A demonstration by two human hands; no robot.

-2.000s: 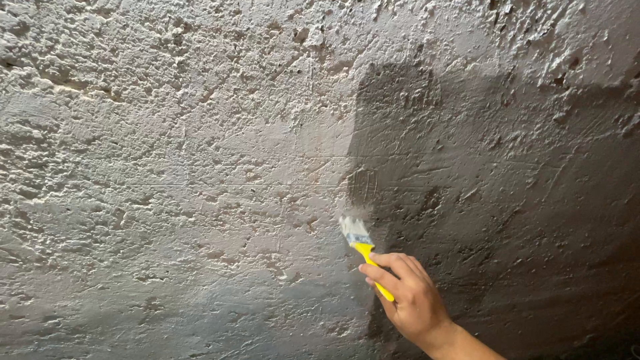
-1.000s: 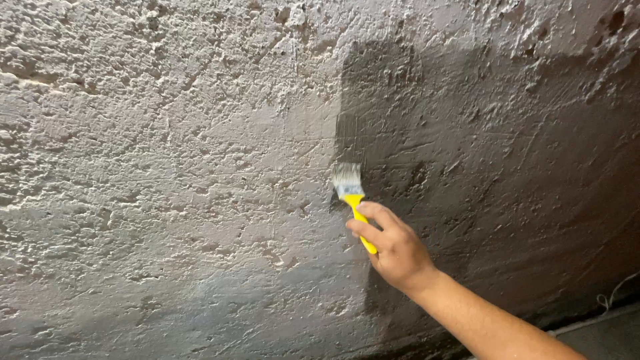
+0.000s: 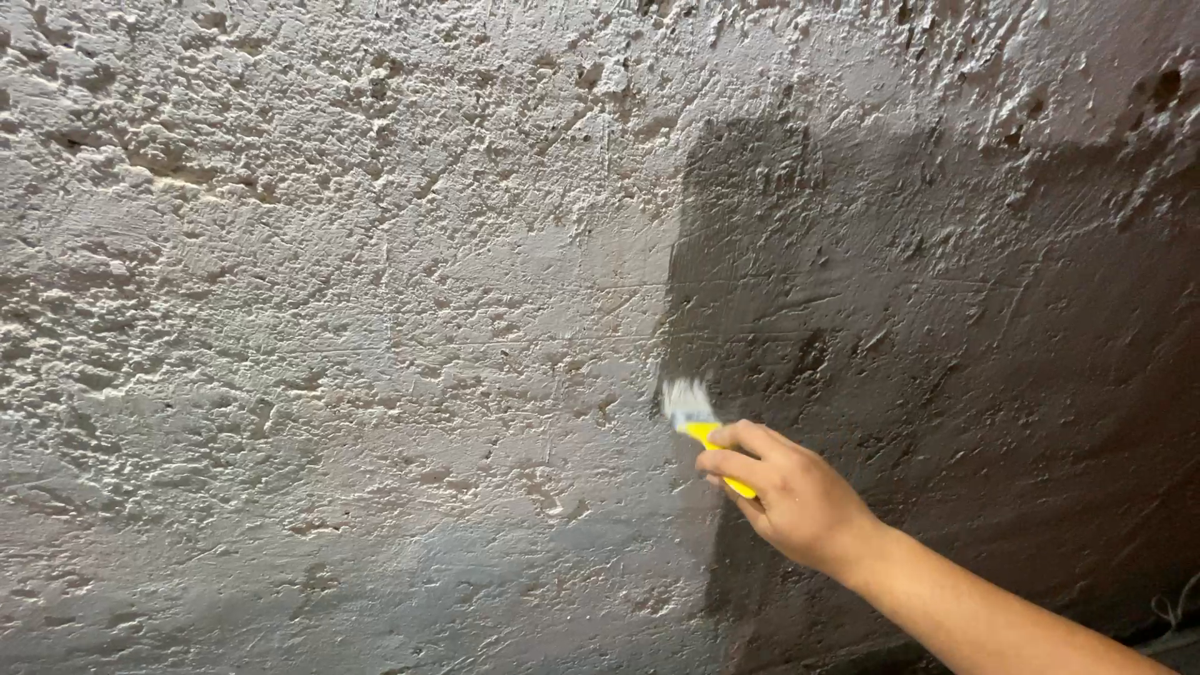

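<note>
My right hand (image 3: 792, 492) comes in from the lower right, its fingers closed round the yellow handle of a paintbrush (image 3: 708, 436). The pale bristles point up and are a little blurred; they lie at the left edge of a dark, wet-looking area (image 3: 919, 356) on a rough plastered wall (image 3: 422, 375). Left of that edge the wall is pale grey and pitted; to the right it is dark brown-grey. My left hand is out of view.
A pale cord or wire (image 3: 1172, 605) curls by the foot of the wall at the lower right. Near the upper left, a rough crack (image 3: 197, 178) breaks the plaster, and small holes (image 3: 1167, 86) mark the upper right.
The brush in my right hand was higher along the dark area's left edge one second ago and is now lower. That edge is dark where the brush was. The view has shifted somewhat.
</note>
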